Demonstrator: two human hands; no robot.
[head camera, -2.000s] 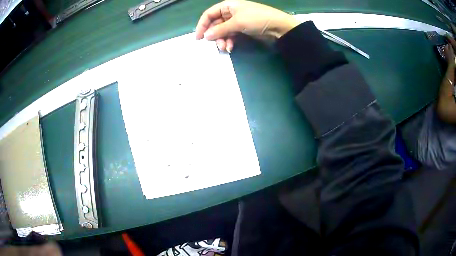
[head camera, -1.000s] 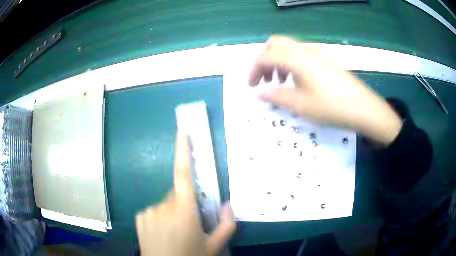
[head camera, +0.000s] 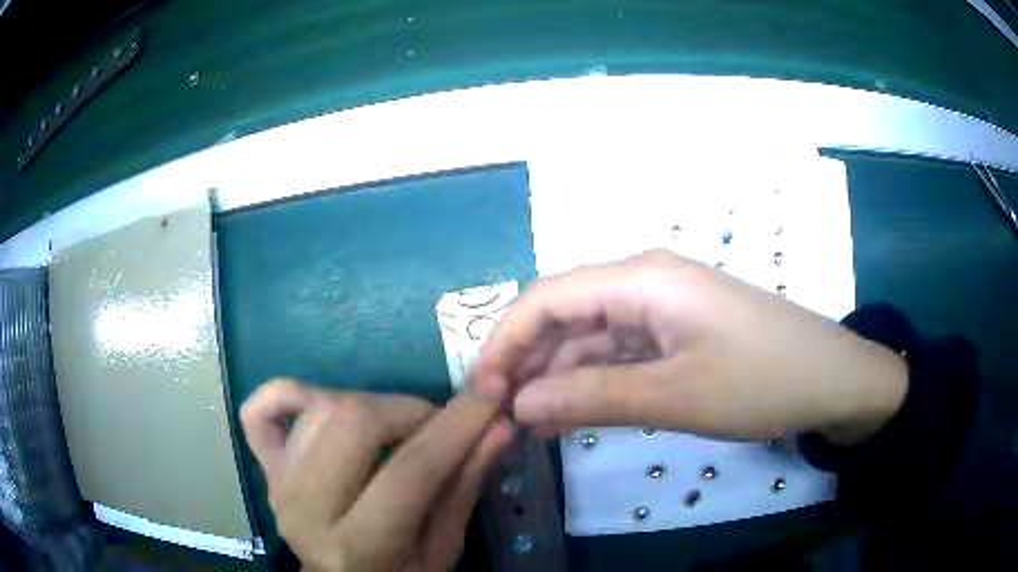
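The grey fixture bar (head camera: 478, 317) lies upright in the view, left of the white paper sheet (head camera: 681, 516). Its far end and near part show; its middle is hidden by my hands. Small round silver parts (head camera: 710, 473) are scattered on the paper. My left hand (head camera: 380, 469) is over the bar from the left, fingers bent. My right hand (head camera: 670, 352) reaches across the paper from the right. Fingertips of both hands meet above the bar's middle. Whether either hand pinches a small part cannot be seen.
A glossy beige board (head camera: 145, 369) lies at left, with stacked clear trays (head camera: 34, 402) at the far left edge. A white rail (head camera: 368, 140) borders the green conveyor belt (head camera: 335, 56). Another bar (head camera: 78, 98) is on the belt at upper left. Tweezers (head camera: 996, 192) are at the right edge.
My right hand has moved left and down from the paper to the bar, meeting my left fingertips. Earliest, the paper showed only a few specks; now many round parts lie on it. The view has shifted.
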